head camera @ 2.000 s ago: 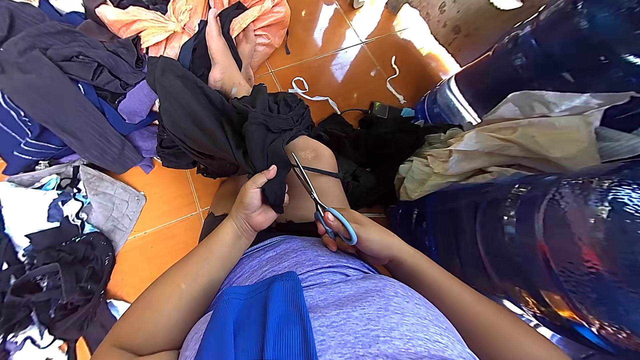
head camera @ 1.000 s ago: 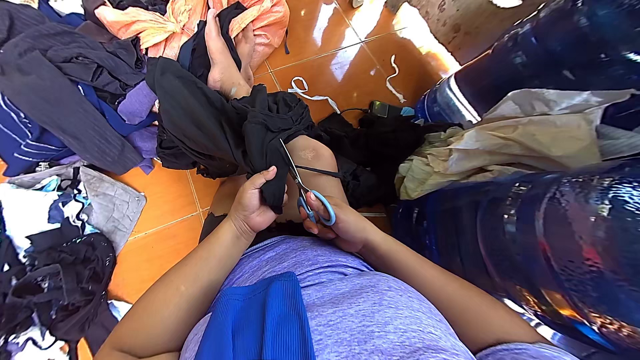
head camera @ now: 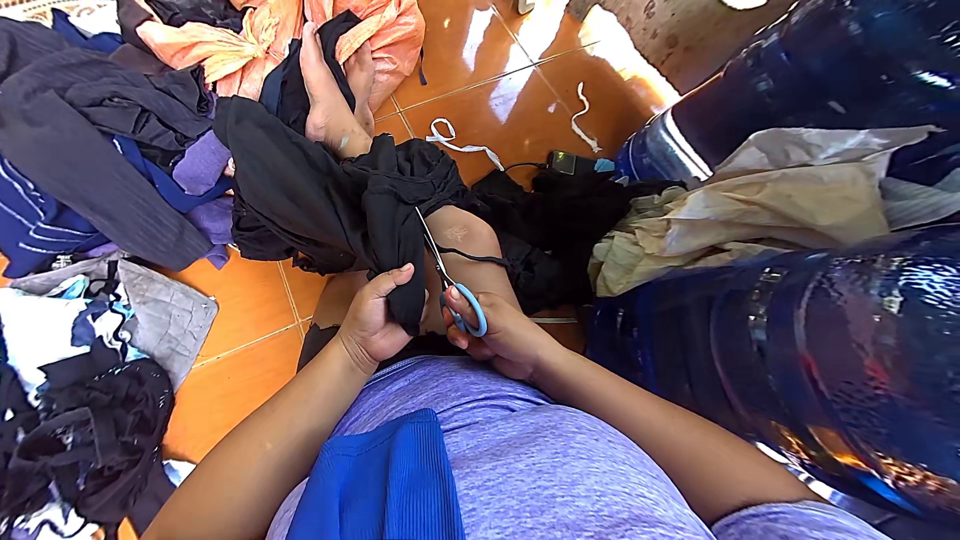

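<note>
Black fabric (head camera: 300,180) lies bunched over my lower legs, with a folded end hanging toward my lap. My left hand (head camera: 379,319) pinches that end between thumb and fingers. In my right hand (head camera: 499,334) are scissors (head camera: 466,309) with blue handles, fingers through the loops. The blades point up and away from me, along the right side of the held cloth. Whether their edge touches the cloth, I cannot tell. A blue ribbed cloth (head camera: 382,480) rests on my purple shirt.
Dark clothes (head camera: 97,157) are heaped at the left, above a grey fabric piece (head camera: 169,315). An orange sack (head camera: 386,52) lies beyond my feet. White strips (head camera: 469,146) lie on the orange tiles. Large blue plastic bottles (head camera: 772,352) stand at the right, with beige cloth (head camera: 780,202) between them.
The scissors have shifted slightly in my right hand, and their blades look closer together than two seconds ago. My left hand keeps its pinch on the black fabric.
</note>
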